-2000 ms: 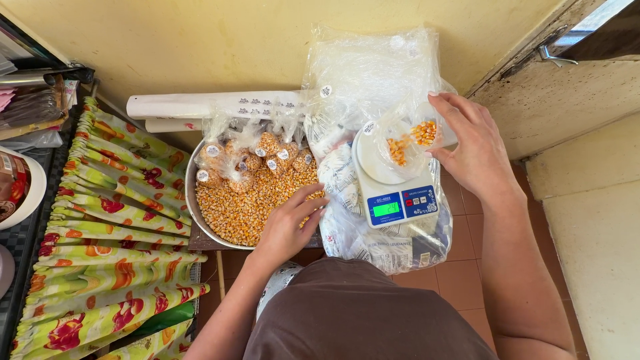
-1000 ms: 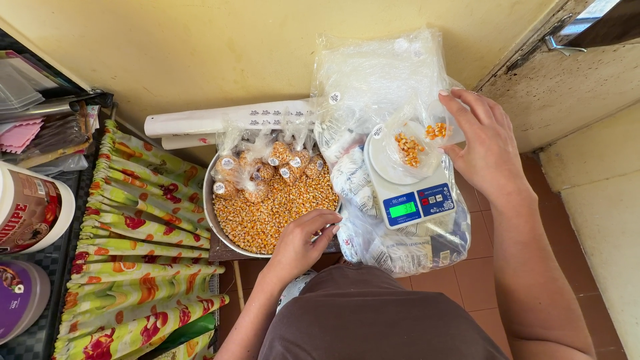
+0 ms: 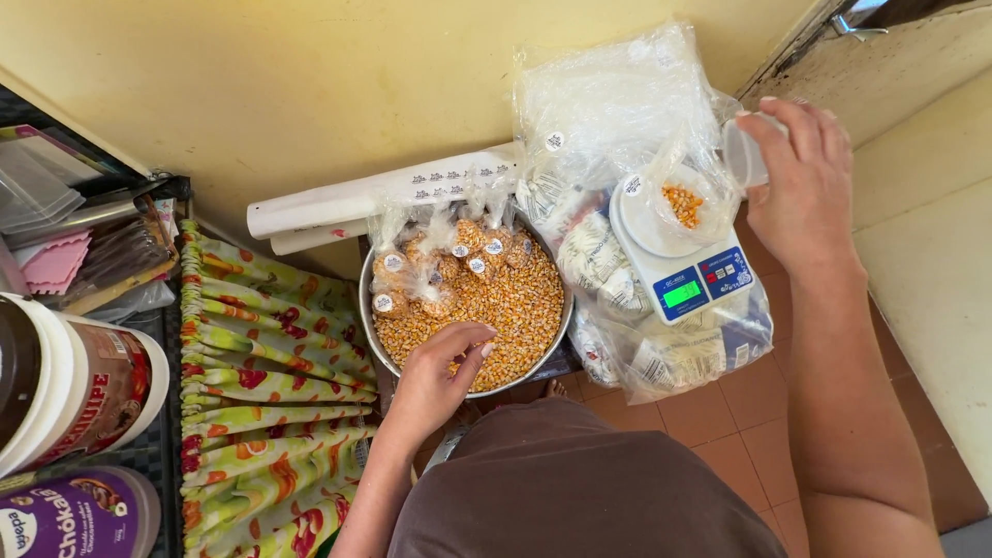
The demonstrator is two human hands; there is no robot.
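My right hand [image 3: 806,178] grips a small translucent plastic cup [image 3: 753,151] beside the open mouth of a clear plastic bag [image 3: 717,198]. Corn kernels [image 3: 682,205] lie in that bag, which rests on the round plate of a white digital kitchen scale [image 3: 659,271] with a lit green display. Over the near edge of a round metal pan [image 3: 570,310] full of loose corn kernels [image 3: 519,318] is my left hand [image 3: 442,372], thumb and forefinger close together; whether they pinch a kernel cannot be told. Several knotted bags of corn with round stickers [image 3: 391,263] sit at the pan's back left.
Beneath the scale lies a large clear bag of printed packets [image 3: 674,360]; a stack of clear plastic bags [image 3: 612,101] is behind it. Paper rolls [image 3: 372,194] lie along the wall. At left are a fruit-patterned curtain [image 3: 271,387], a white bucket [image 3: 101,380] and a purple tub [image 3: 85,511].
The kernels that were in the cup are now gone from it, and the cup has moved away from the bag. My left hand has stayed by the pan. The view has shifted left.
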